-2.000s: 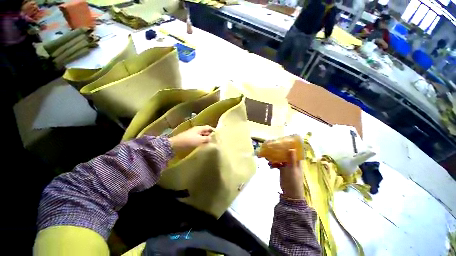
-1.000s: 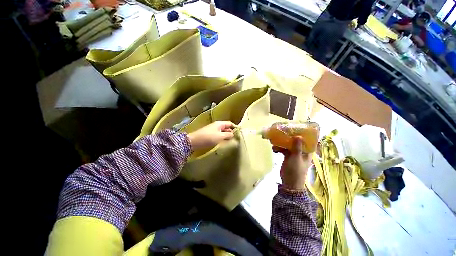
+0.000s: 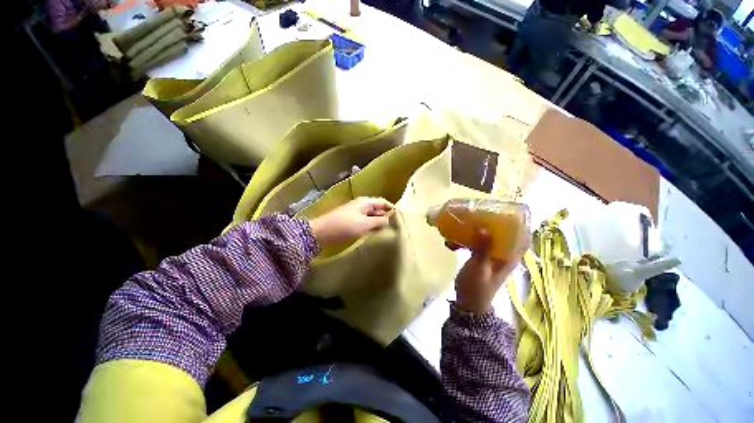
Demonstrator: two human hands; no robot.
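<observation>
A khaki bag body (image 3: 380,285) with a yellower inside stands open at the table's near edge, in front of other open bag bodies. My left hand (image 3: 351,223) pinches its top edge, thumb and fingers closed on the rim. My right hand (image 3: 479,273) is wrapped around a clear squeeze bottle of amber glue (image 3: 488,225), held almost level. The bottle's nozzle end points left at the bag's top edge, close to my left fingertips. Whether the tip touches the edge cannot be told.
Yellow-green straps (image 3: 555,322) lie to the right, beside a white container (image 3: 616,231) and a black cloth (image 3: 662,297). Behind are a brown board (image 3: 591,157), a dark patch (image 3: 474,165) and a blue tray (image 3: 347,51). More bag bodies (image 3: 264,103) stand left. A person (image 3: 546,37) is at a far bench.
The glue bottle has come from right of the bag up to its top edge, now level with its nozzle end to the left. My left hand stays on the edge. The view has shifted.
</observation>
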